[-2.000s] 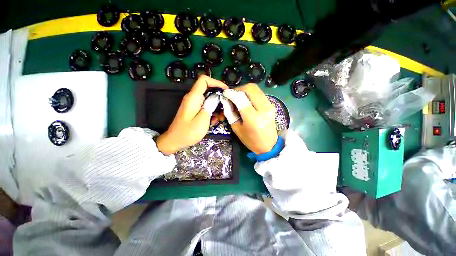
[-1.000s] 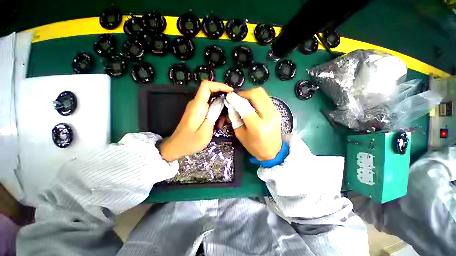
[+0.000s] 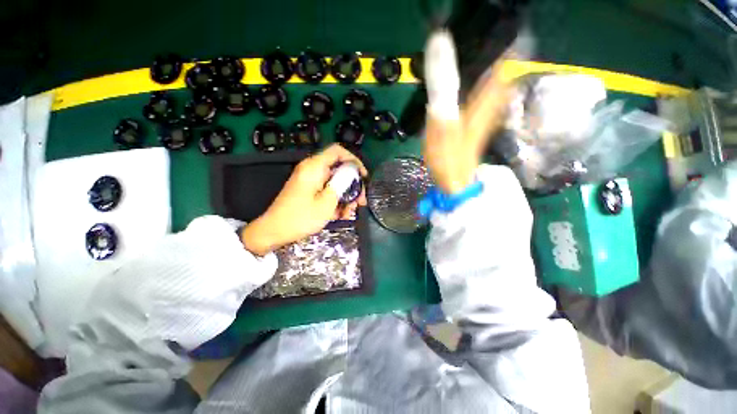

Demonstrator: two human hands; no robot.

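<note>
My left hand (image 3: 303,198) holds a round black unit (image 3: 352,192) above the parts tray (image 3: 366,267), partly covering it with its fingers. Loose silver metal parts (image 3: 315,263) fill the tray's near half. My right hand (image 3: 459,133), with a white finger cot and a blue wrist strap, is raised and blurred at the dark hanging screwdriver (image 3: 483,32). Whether its fingers are closed on the tool cannot be told. The round dish of small grey screws (image 3: 397,194) lies between my hands, right of the tray.
Many black units (image 3: 271,100) lie along the back by the yellow line. Two units rest on the white pad (image 3: 137,202) at left. A clear parts bag (image 3: 558,113) and a teal-green box (image 3: 602,251) with a unit on top are at right. Another person's sleeve (image 3: 699,275) shows at far right.
My right hand has left the unit at my left hand and moved up and right to the screwdriver. The screw dish is now uncovered. The camera view has shifted.
</note>
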